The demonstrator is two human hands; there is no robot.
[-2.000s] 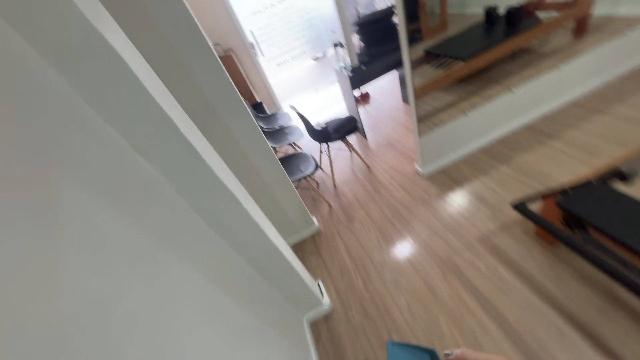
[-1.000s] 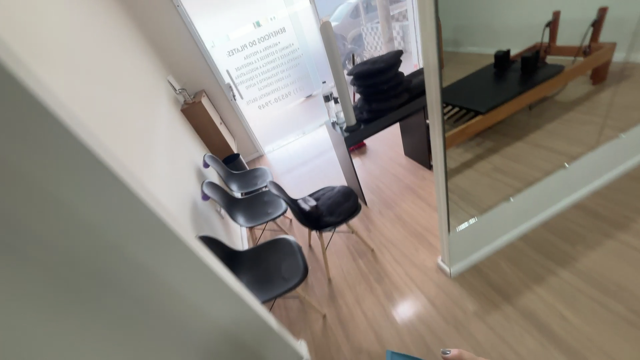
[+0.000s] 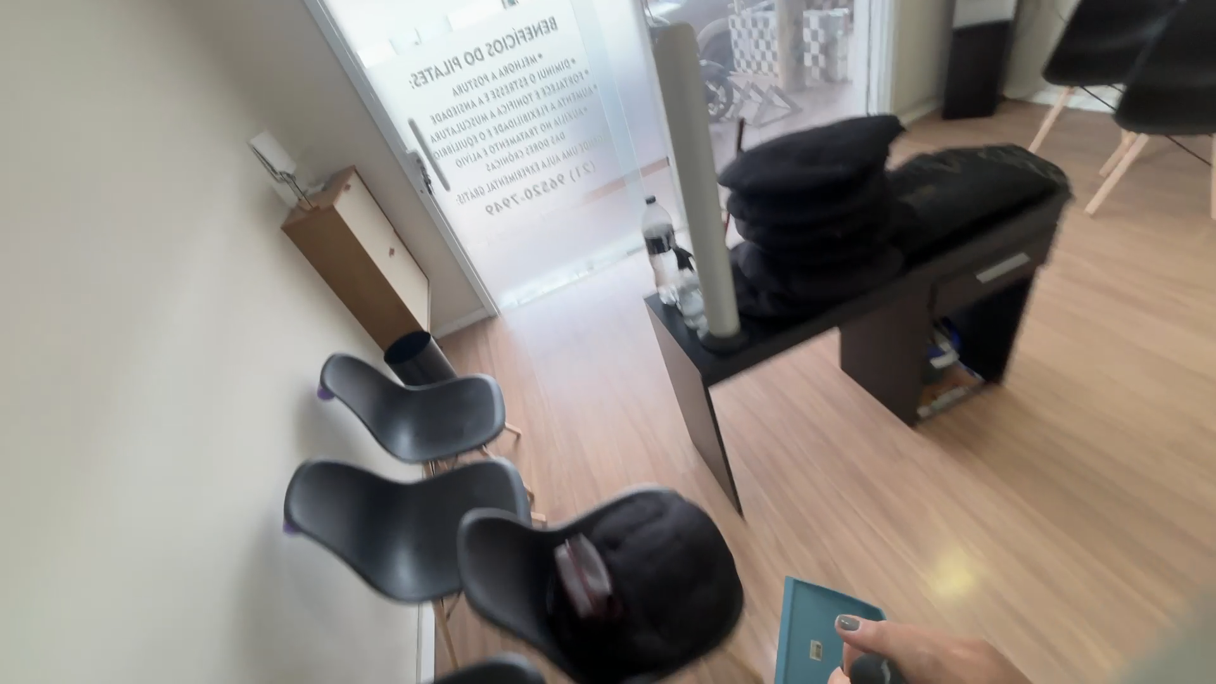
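At the bottom right, my right hand point(image 3: 926, 651) grips a dark rounded handle, its thumb lying over the edge of a flat teal plastic piece point(image 3: 817, 622) that looks like a dustpan. The frame cuts off the lower part of both, so the rest of the object is hidden. My left hand is outside the picture. Nearest to the teal piece, on its left, is a black shell chair point(image 3: 503, 570) bearing a black cushion point(image 3: 665, 579) and a small dark reddish item point(image 3: 586, 575).
Two more black chairs point(image 3: 408, 532) point(image 3: 427, 418) line the left wall, near a black bin point(image 3: 418, 356) and a wooden cabinet point(image 3: 356, 266). A dark desk point(image 3: 779, 347) holds stacked black cushions point(image 3: 807, 209), a bottle point(image 3: 658, 242) and a pale column point(image 3: 698, 180). Behind is a glass door point(image 3: 532, 123).
The view has advanced into the room with the chairs and desk, and the mirror and the wooden exercise bench have left it. More of my right hand and the teal piece now shows.
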